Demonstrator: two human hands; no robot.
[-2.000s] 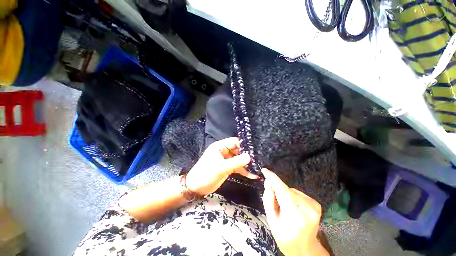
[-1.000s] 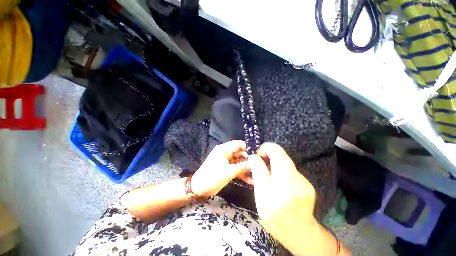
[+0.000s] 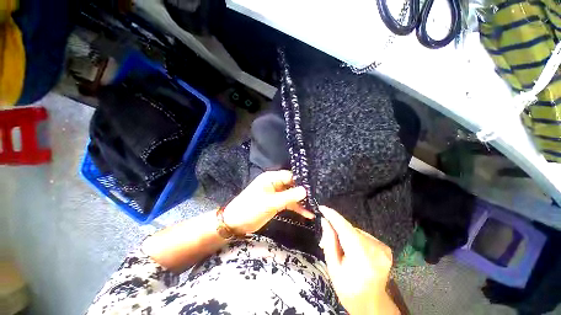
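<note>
A dark grey flecked jacket (image 3: 354,135) lies bunched on my lap, with smooth dark grey lining (image 3: 269,141) showing at its left. A narrow black and white braid trim (image 3: 294,123) runs along its edge down to my hands. My left hand (image 3: 264,200) pinches the trim edge between thumb and fingers. My right hand (image 3: 357,255) is just right of and below it, fingertips closed at the trim's lower end. A needle or thread cannot be made out.
A white table (image 3: 424,80) holds black-handled scissors (image 3: 419,18) and a yellow-green striped garment (image 3: 523,55). A blue basket (image 3: 200,147) with black garments (image 3: 138,135) stands left. A red stool (image 3: 27,136) is far left, a purple stool (image 3: 532,246) right. Someone's yellow and dark clothing shows top left.
My right hand first moved up close against my left fingers, then moved back down and right along the trim. My left hand keeps its pinch. The view shifted slightly.
</note>
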